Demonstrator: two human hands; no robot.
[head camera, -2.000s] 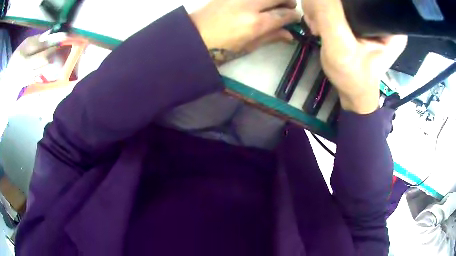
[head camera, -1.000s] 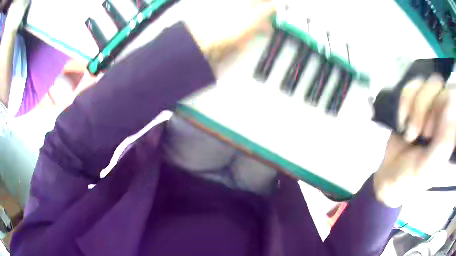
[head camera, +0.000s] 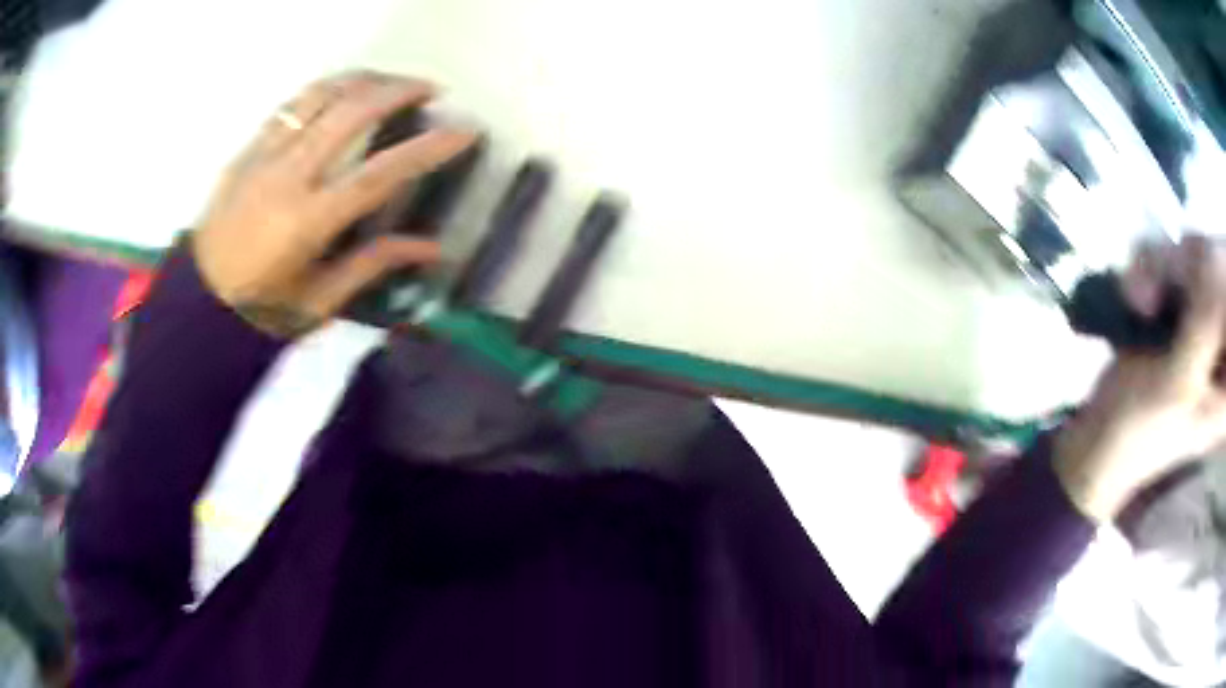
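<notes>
My left hand (head camera: 336, 202) grips one end of a comb-shaped unit near the bench's front edge. The unit's green circuit board strip (head camera: 498, 352) faces me and partly overhangs the edge. Its black plastic housings (head camera: 576, 269) point away from me over the bench; the ones at the left are partly hidden by my fingers. My right hand (head camera: 1170, 316) is at the far right, blurred, closed around the black electric screwdriver (head camera: 1119, 309). The screwdriver's tip points toward the metal box and cannot be made out.
A silver metal box (head camera: 1029, 168), possibly the screw feeder, stands at the right beside the screwdriver. The white bench top (head camera: 753, 175) has a green front edge (head camera: 807, 393). A red object (head camera: 937, 484) shows below the edge at the right. Dark items lie at the upper left corner.
The unit has moved left and toward me and is turned, with its strip now at the bench edge and housings pointing away. My right hand with the screwdriver is now beside the metal box.
</notes>
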